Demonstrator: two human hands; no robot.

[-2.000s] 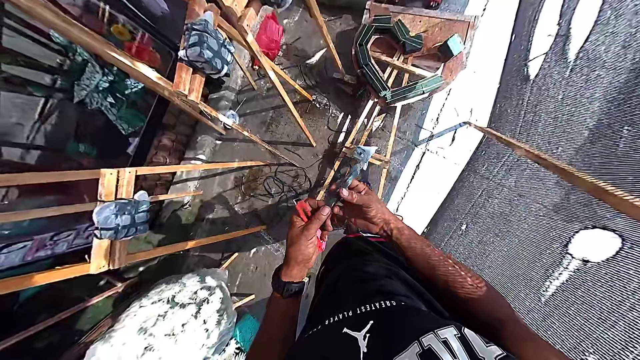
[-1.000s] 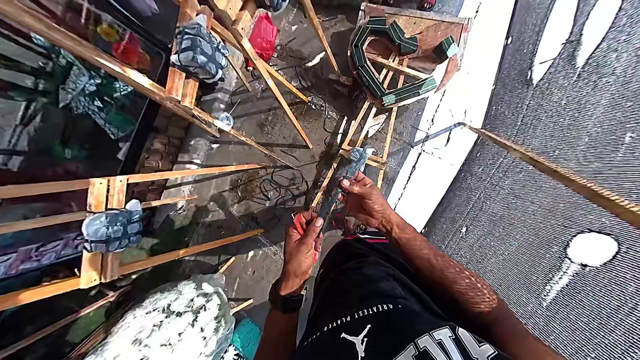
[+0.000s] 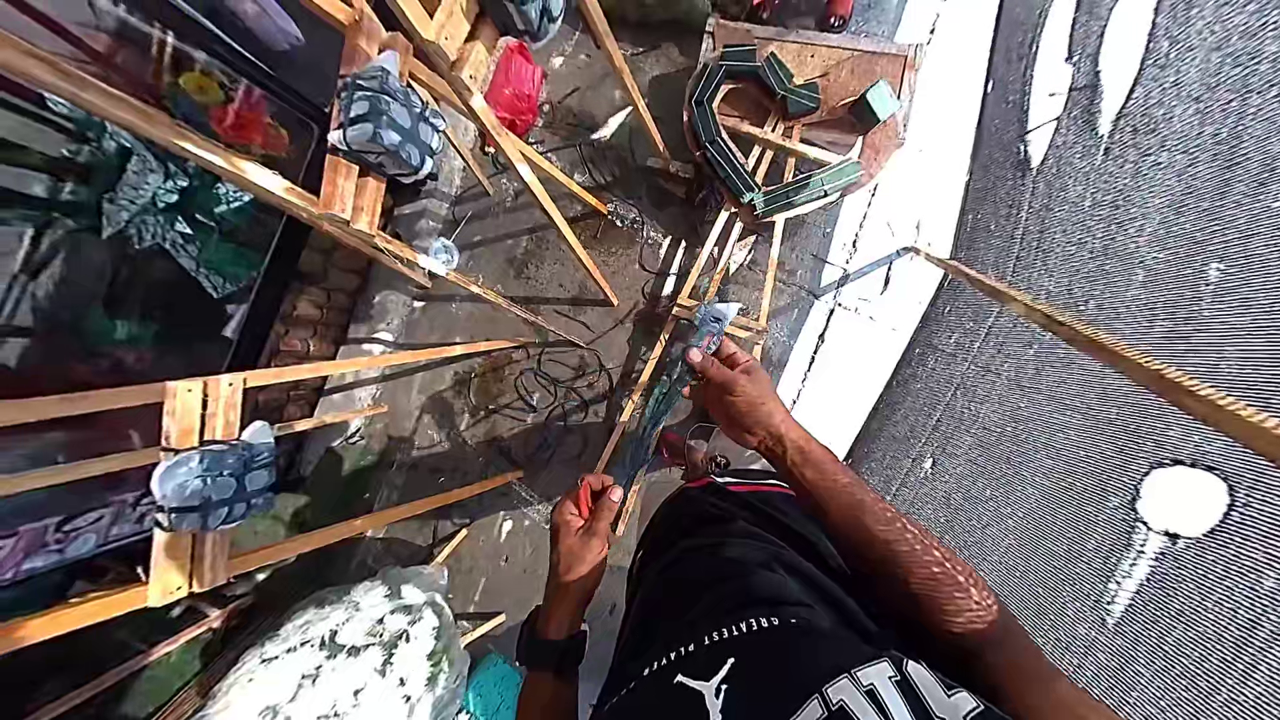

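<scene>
My right hand [image 3: 738,390] grips the upper end of a thin bluish-grey plastic sheet or bag [image 3: 655,405], crumpled at its top. The sheet hangs stretched down toward my left hand [image 3: 585,525], whose thumb and fingers pinch its lower end. A small red object [image 3: 585,500] shows in the left hand; its kind cannot be told. Behind the sheet stands a narrow wooden frame [image 3: 768,290]. Beyond it, green blocks [image 3: 722,150] form a curve on a brown board.
Wooden stands [image 3: 380,365] on the left bear wrapped grey bundles [image 3: 215,480]. Bagged white flowers [image 3: 340,650] lie at the lower left. A black cord [image 3: 545,385] coils on the pavement. A rope [image 3: 1100,350] stretches at the right, and a red bag [image 3: 515,88] sits at the top.
My hands, close together two seconds ago, have moved apart, the left toward the lower left. The sheet between them now shows at greater length.
</scene>
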